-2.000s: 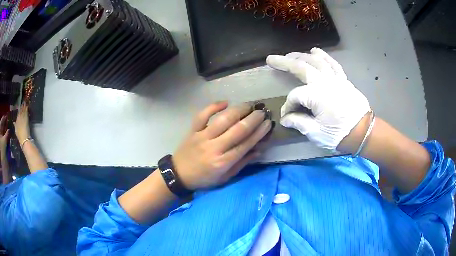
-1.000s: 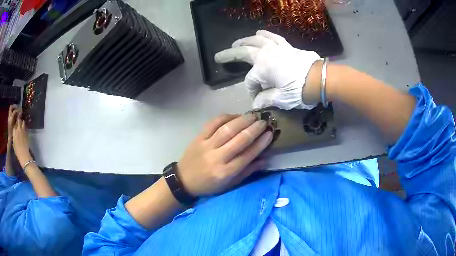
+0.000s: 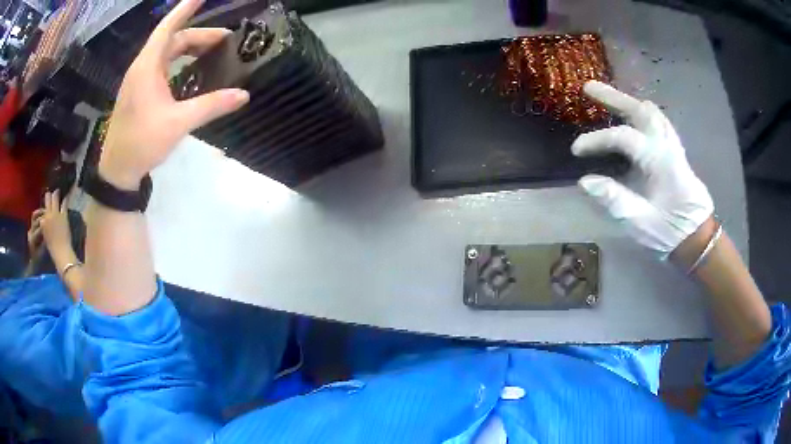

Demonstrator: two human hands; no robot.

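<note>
A fixture plate (image 3: 532,277) with two round spoked openings lies flat near the bench's front edge, untouched. A plate stack (image 3: 295,104) stands at the left. My left hand (image 3: 156,104), bare with a black wristband, is raised at the stack's left end, fingers apart and empty. My right hand (image 3: 650,169), in a white glove, is over the right side of the black parts tray (image 3: 460,130), fingers spread, its index fingertip by the copper coils (image 3: 559,74). No held coil shows.
A co-worker's hands (image 3: 54,230) and blue sleeve show at the far left. A dark object (image 3: 527,10) stands at the bench's back edge behind the tray. Red material (image 3: 30,173) and machinery are at the upper left.
My left hand has left the plate and moved up-left to the stack. My right hand has moved right to the coils. The plate now lies uncovered. The camera view has shifted.
</note>
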